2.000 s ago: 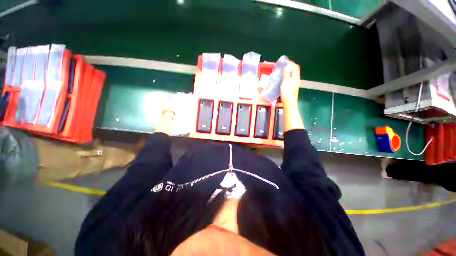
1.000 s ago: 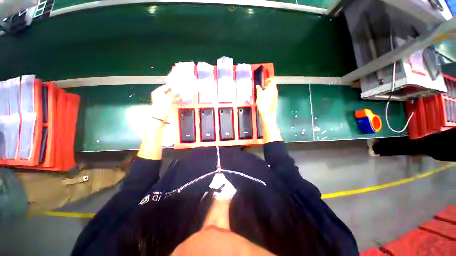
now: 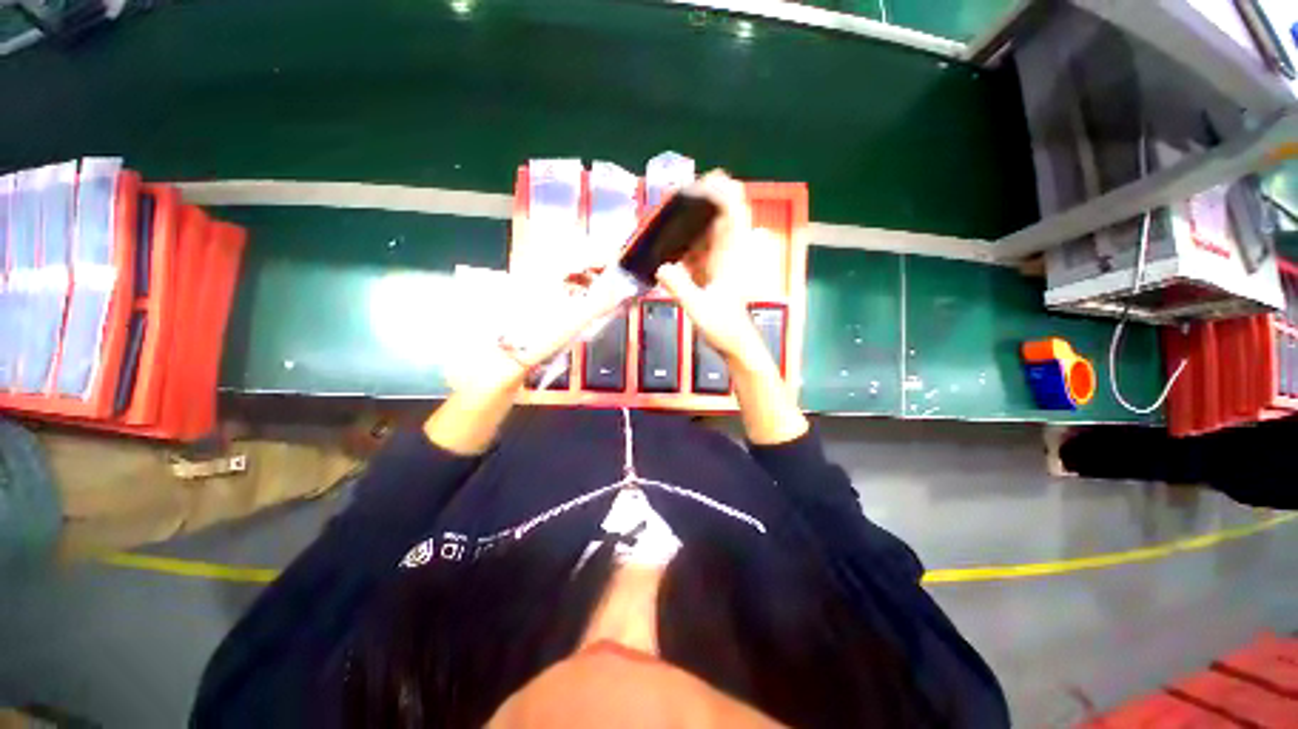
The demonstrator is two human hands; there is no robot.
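My right hand (image 3: 719, 271) holds a black device (image 3: 666, 239), tilted, above the red tray (image 3: 799, 285). My left hand (image 3: 562, 321) is at the device's lower left end, with a blurred pale plastic bag (image 3: 581, 339) at its fingers. The tray's back row holds bagged whitish devices (image 3: 555, 207) at the left; its far right slot is empty. The front row holds bare black devices (image 3: 658, 346), partly hidden by my hands and forearms. A glary white stack of empty bags (image 3: 477, 306) lies left of the tray, partly behind my left hand.
A red tray stack (image 3: 207, 321) with bagged devices stands at the left. At the right are an orange and blue tape dispenser (image 3: 1058, 373), a grey-white machine (image 3: 1139, 271) with a pale cable, and more red trays (image 3: 1210, 378). A dark sleeve (image 3: 1182, 463) shows at the right edge.
My right hand has lifted the black device out of the back right slot and moved it left. My left hand has come from the bag stack towards the device with a bag.
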